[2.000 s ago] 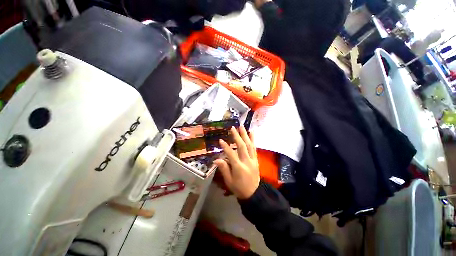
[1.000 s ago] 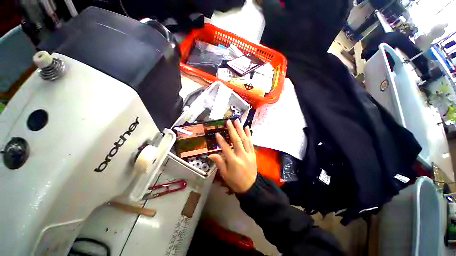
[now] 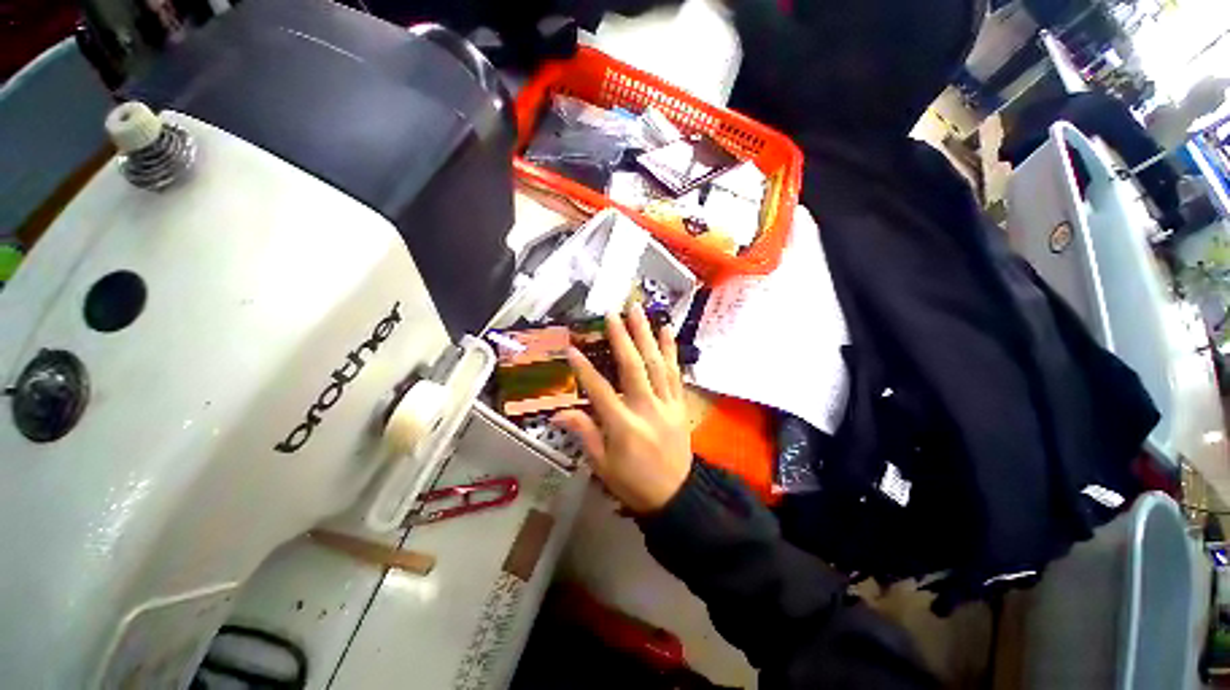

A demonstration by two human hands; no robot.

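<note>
My right hand lies with spread fingers over the right part of a smartphone. The phone shows an orange-green screen and rests on the white accessory tray. The fingers cover part of the screen; no grip around the phone shows. Small metal parts show in the tray beside and below the phone. My left hand is not in the picture.
The white brother machine fills the left. Red snips, a tan stick and black scissor handles lie below it. An orange basket holds packets behind the tray. Dark garments hang at the right.
The whole view has shifted, so the machine and tray sit slightly further right. My right hand stays over the phone, its fingers now more spread and covering more of the screen.
</note>
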